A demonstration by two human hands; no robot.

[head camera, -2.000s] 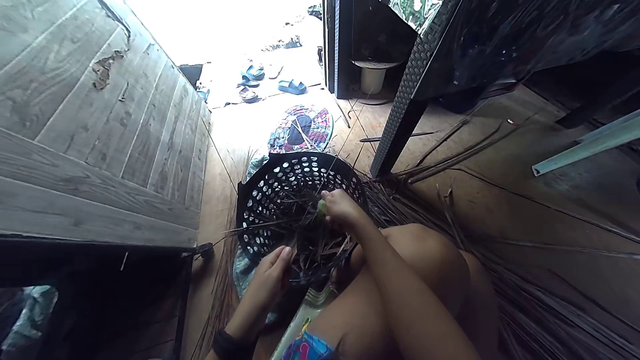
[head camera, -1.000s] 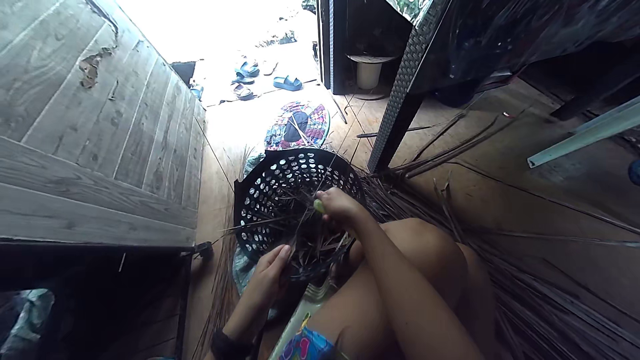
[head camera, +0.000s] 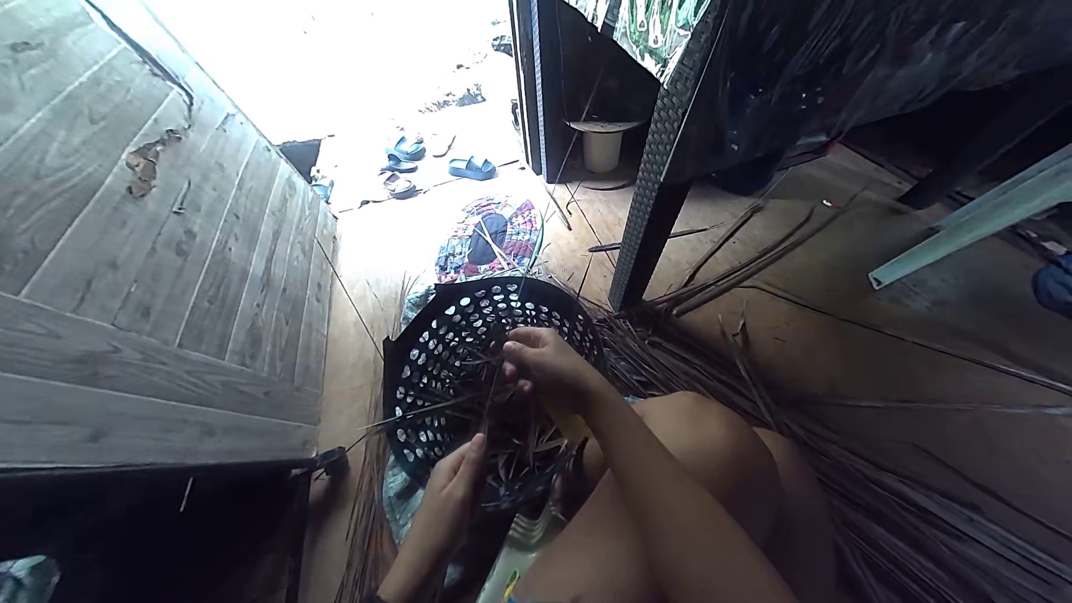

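Observation:
A round black plastic basket (head camera: 410, 335) with holes in its wall stands in front of me, with dry dark leaf scraps (head camera: 536, 444) inside. Over the basket's near left part, my left hand (head camera: 456, 477) pinches the lower end of a thin dark leaf strip (head camera: 492, 394). My right hand (head camera: 544, 364) is above the basket's middle, its fingers closed near the strip's upper end. Something yellowish shows under the right wrist, too blurred to name. Long dry palm leaf strips (head camera: 670, 360) lie on the floor at the right of the basket, beside my knees.
A round multicoloured woven mat (head camera: 528, 226) lies beyond the basket. Blue slippers (head camera: 472, 167) are near the bright doorway. A wood-plank panel (head camera: 167, 285) rises at the left. A dark textured table leg (head camera: 662, 167) and a pale furniture leg (head camera: 963, 218) stand at the right.
A small green thing at my right fingertips in the earlier frames no longer shows there. Both hands have stayed over the basket.

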